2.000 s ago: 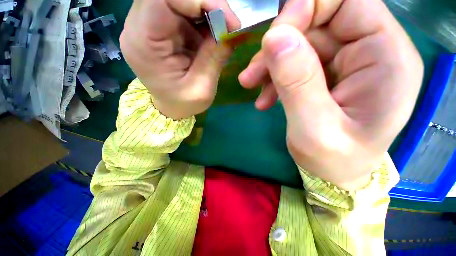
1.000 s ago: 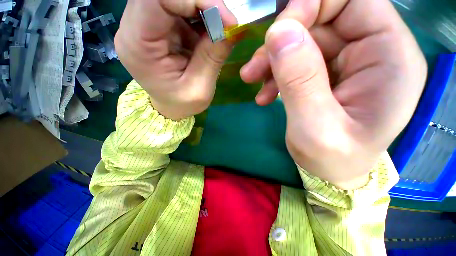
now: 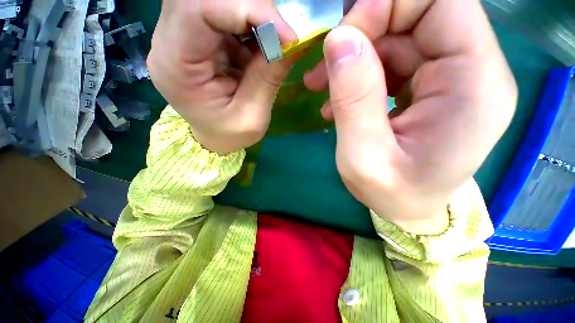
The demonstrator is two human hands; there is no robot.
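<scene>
A silver-grey metal housing is held between my two hands at the top middle, partly hidden by my fingers. A strip of amber tape lies along its lower edge. My left hand grips the housing's left end, beside a bent end tab. My right hand pinches the right end, with thumb and forefinger at the edge by the tape. Yellow-green film lies on the green bench below the hands.
At the left, loose metal housings lie with crumpled printed paper above a brown carton flap. At the right, a blue tray holds rows of housings. Blue crates stand low at the left.
My right hand has moved slightly left, its thumb now nearer the housing's edge. The housing is tilted a little differently and more of the amber strip shows along its edge.
</scene>
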